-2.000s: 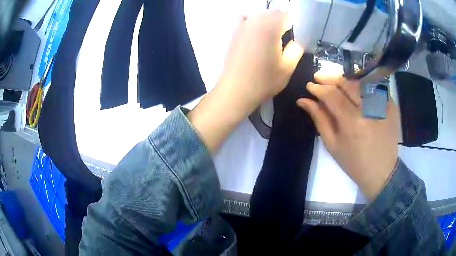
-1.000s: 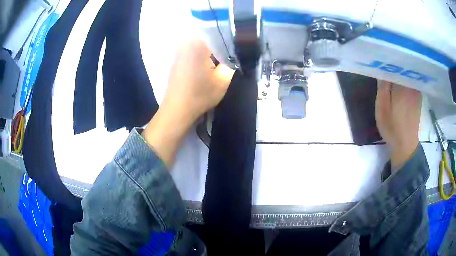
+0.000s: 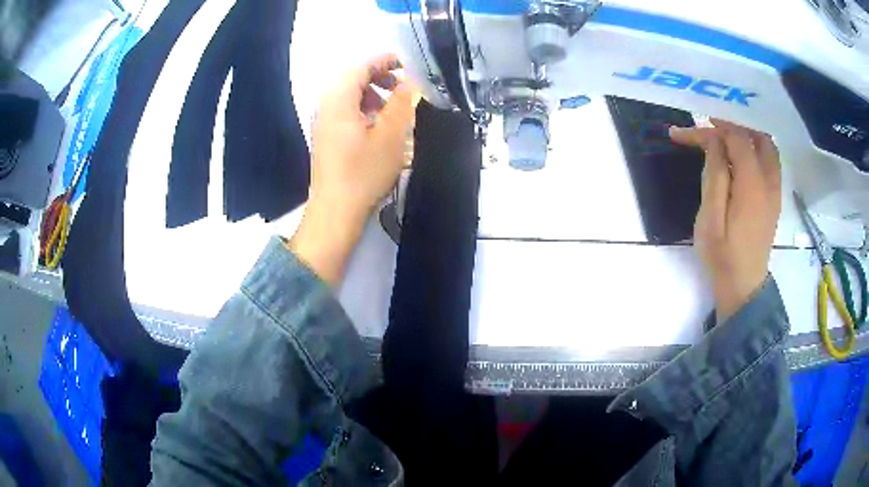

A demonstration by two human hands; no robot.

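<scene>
A long black fabric strip [image 3: 434, 228] runs from the presser foot area [image 3: 482, 122] down over the table's front edge. My left hand [image 3: 364, 138] is at the strip's upper left edge, its fingers curled. Whether it grips the fabric or something small is unclear. My right hand [image 3: 736, 185] is well to the right, fingers loosely bent and apart over the right side of a stiff black rectangle [image 3: 657, 176], perhaps a smartphone. No held object shows clearly in it. The white machine head [image 3: 591, 48] with "JACK" lettering is above.
Several black cut pieces [image 3: 262, 143] lie left of my left hand. A blue-grey cylindrical attachment [image 3: 526, 143] hangs right of the needle. Green-and-yellow scissors [image 3: 837, 304] lie far right, orange-yellow loops [image 3: 57, 233] far left. A measuring tape [image 3: 572, 377] lines the front edge.
The view has shifted. My right hand has left the strip beside the needle and moved right, first behind the machine head, now in front of it. My left hand's fingers have opened slightly at the strip.
</scene>
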